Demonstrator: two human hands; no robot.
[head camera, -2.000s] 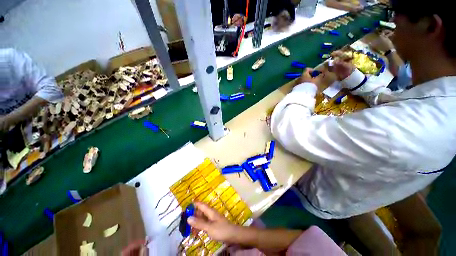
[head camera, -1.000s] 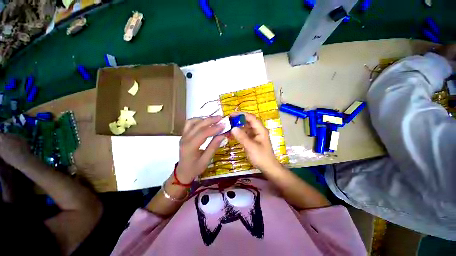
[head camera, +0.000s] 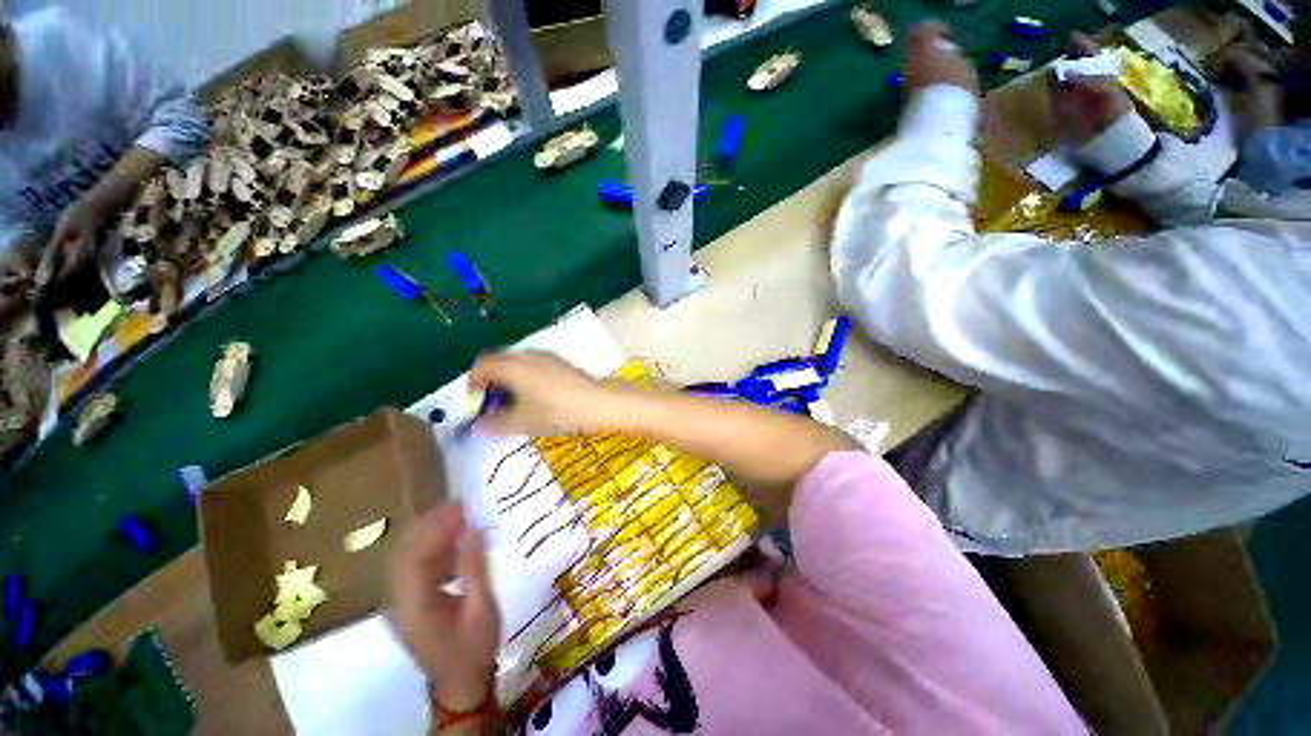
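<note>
My right hand (head camera: 529, 396) is at the upper edge of the white work sheet (head camera: 338, 683), with its fingers closed on a blue battery cell (head camera: 493, 398), mostly hidden by the fingers. My left hand (head camera: 443, 597) is beside the scrap box, blurred; a small pale scrap shows near its fingertips, and I cannot tell if it is gripped. Yellow-wrapped parts (head camera: 647, 518) lie in tight rows under my right forearm, with dark and red lead wires sticking out to their left.
The scrap box (head camera: 420, 496) holds pale liner slips (head camera: 292, 597). Spare blue cells (head camera: 784, 380) lie beyond my right forearm. A grey post (head camera: 661, 158) stands by the green belt (head camera: 316, 345), which carries cells and tan assemblies. A person in white sits at right.
My hands have moved apart from over the yellow rows: the right went up toward the belt with the blue cell, the left toward the box. The view has turned and shows more belt.
</note>
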